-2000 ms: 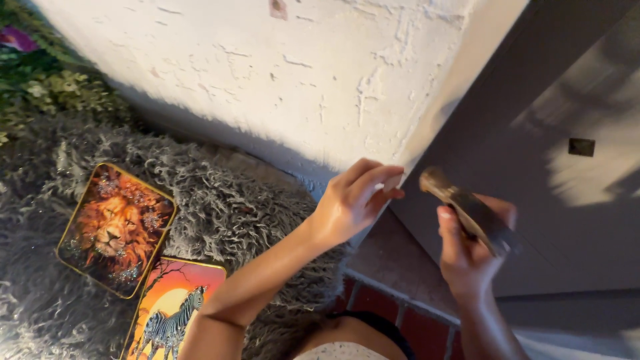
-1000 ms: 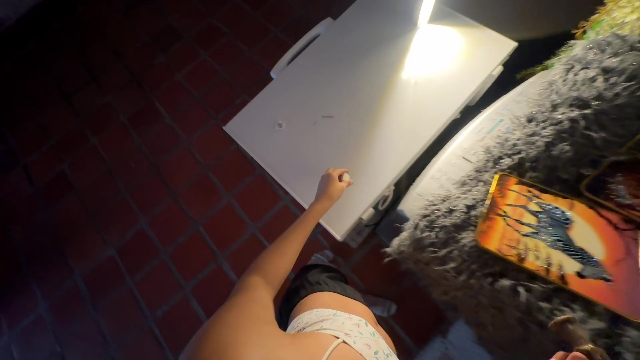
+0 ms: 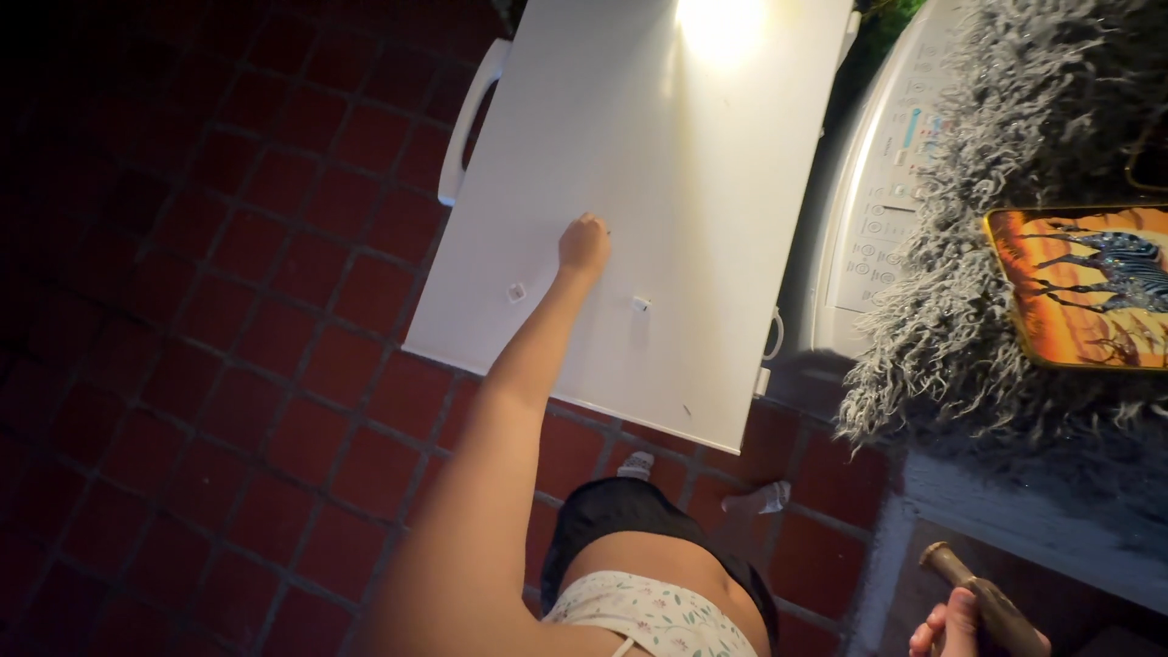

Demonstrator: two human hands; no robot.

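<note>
My left hand (image 3: 584,246) is closed at the smooth white panel (image 3: 721,219) of what looks like a household appliance. A tiny dark thing shows by its fingertips; whether they grip it cannot be told. Below it, a small white plastic piece (image 3: 641,305) sits on the panel, with a second small whitish piece (image 3: 516,292) to the left. At the bottom right, my right hand (image 3: 954,625) grips a brown tool (image 3: 972,579) with a narrow, round-ended neck; its lower part is cut off by the frame.
A white handle (image 3: 470,119) juts from the panel's left side. To the right stands a white appliance with a control panel (image 3: 867,246), partly under a grey shaggy cover (image 3: 949,338) that bears a zebra picture (image 3: 1095,283). Red floor tiles (image 3: 310,365) surround the panel.
The view has swung from the pale wall to the white panel. Since one second ago, my left hand has moved farther up the panel. The brown tool in my right hand shows more fully again.
</note>
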